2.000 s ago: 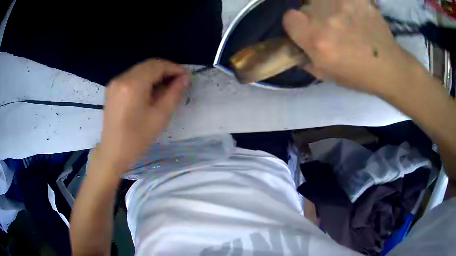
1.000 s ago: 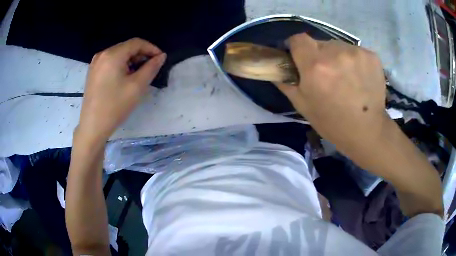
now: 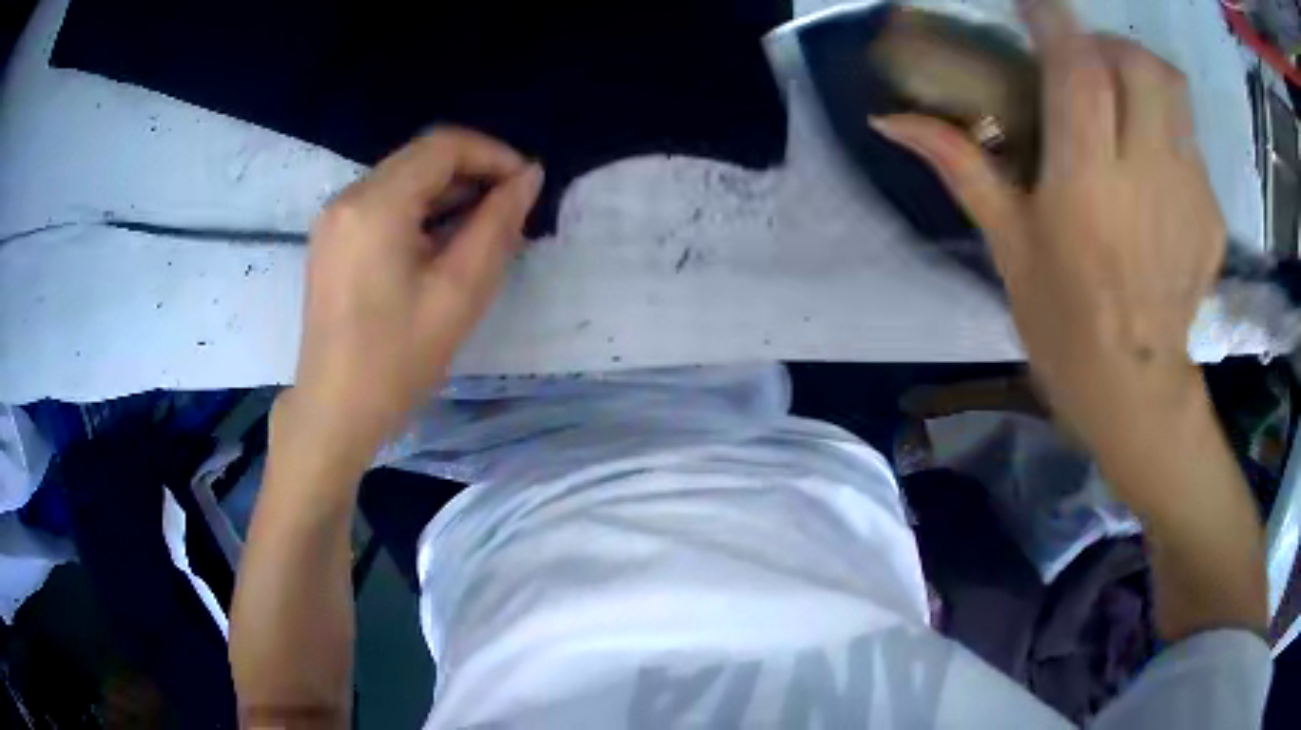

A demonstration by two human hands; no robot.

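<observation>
A black cut panel point(image 3: 428, 86) lies flat on the white table cover, with a curved notch in its near edge. My left hand point(image 3: 428, 235) is at the panel's near edge, thumb and forefinger pinched together at a corner beside the notch. A thin black tape strip point(image 3: 214, 231) trails over the white cover to the left of this hand; whether the fingertips hold it is hidden. My right hand point(image 3: 1106, 186) is around the wooden handle of the iron point(image 3: 885, 129), which is blurred and stands right of the panel.
The white table cover point(image 3: 856, 307) is specked with dark lint. A dark cord point(image 3: 1263, 278) leaves the iron at right. A metal frame point(image 3: 1284, 157) stands at the right edge. Clear plastic point(image 3: 614, 407) lies at my waist. Cloth bundles point(image 3: 1020, 471) are below the table.
The iron and my right hand have moved right, away from the notch. My left hand has moved right, and the panel now reaches further right.
</observation>
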